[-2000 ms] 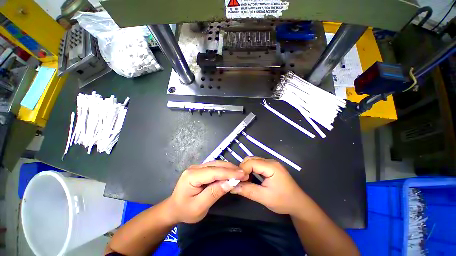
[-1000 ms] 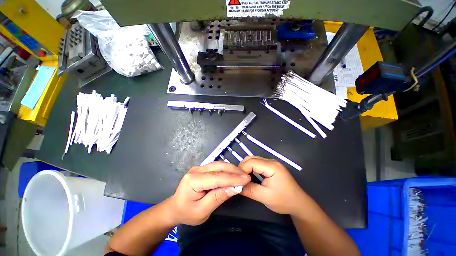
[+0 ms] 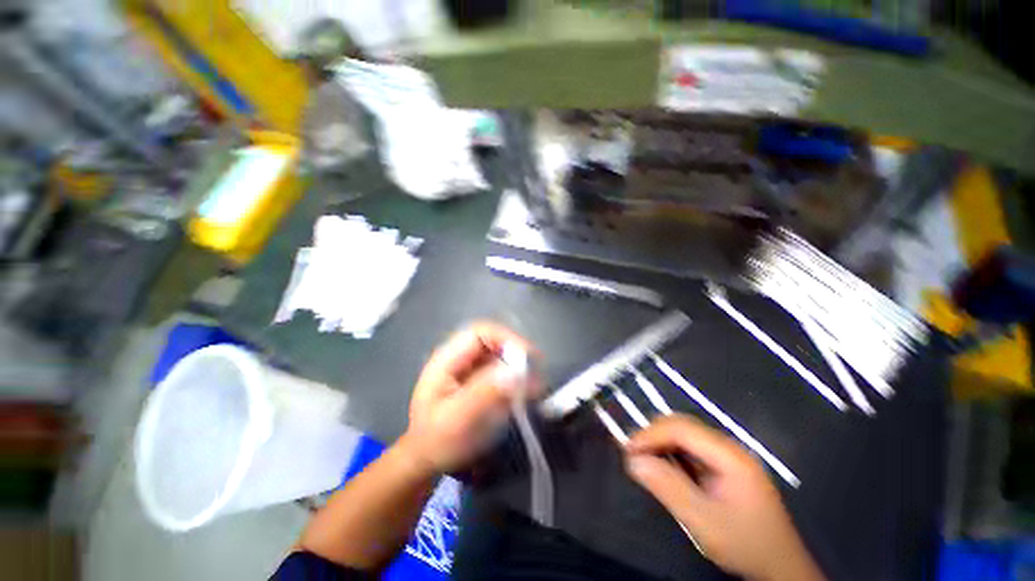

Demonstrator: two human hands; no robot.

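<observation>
The frame is blurred. My left hand [image 3: 471,392] is raised at centre, its fingers closed on a white moulded lead [image 3: 533,460] whose length hangs down towards me. My right hand [image 3: 715,488] is apart from it, to the right, with its fingertips at the lower end of one of the white leads. A silver loading bar [image 3: 619,363] lies slanted on the bench with several white leads [image 3: 726,420] sticking out of it towards the lower right. Whether my right fingers grip a lead is hard to tell.
A second metal bar [image 3: 573,280] lies behind. A fanned pile of white leads [image 3: 846,312] is at right, a pile of white strips [image 3: 352,276] at left. The machine's green platen [image 3: 545,74] spans the top. A white tub [image 3: 199,437] stands lower left, a clear bag [image 3: 420,136] back left.
The view has swung left, shifting the scene rightward. My hands have separated; the left now holds a white lead up and away from the right, which is by the bar's leads.
</observation>
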